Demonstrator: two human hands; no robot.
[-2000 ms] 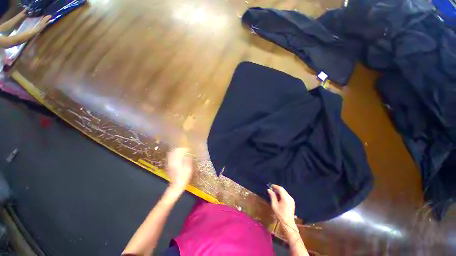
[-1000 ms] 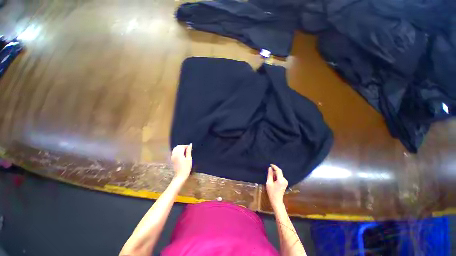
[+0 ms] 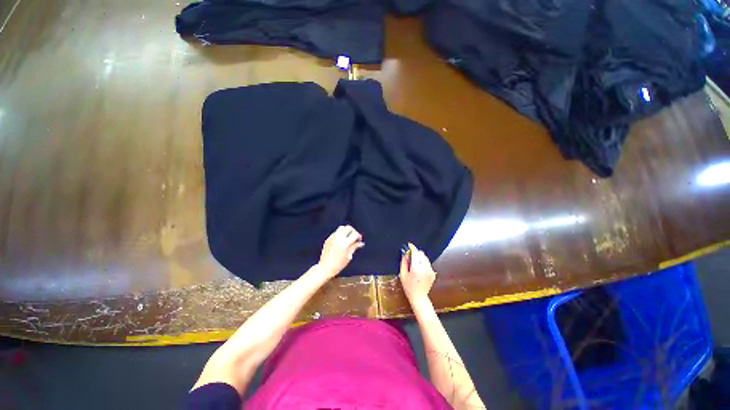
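A matte black-navy garment (image 3: 272,168) lies folded and bunched on the glossy brown table, with a small white label (image 3: 343,62) by its top edge. My left hand (image 3: 342,247) is over its lower middle, fingertips pinched together at the cloth; whether it grips the cloth or a thread cannot be told. My right hand (image 3: 416,271) is at the lower right edge of the garment, fingers curled around a small dark thing at the fingertips, possibly thread snips. Most of that thing is hidden by the fingers.
A large dark garment pile (image 3: 512,48) lies at the back right, with a narrow length (image 3: 280,28) reaching left from it. Pale thread clippings (image 3: 104,314) lie along the worn, yellow-marked table edge (image 3: 192,338). A blue plastic bin (image 3: 512,344) with dark cloth inside stands below the table at right.
The view has swung right, showing more of the blue bin. My left hand has moved from the garment's lower left corner to its lower middle, closer to my right hand.
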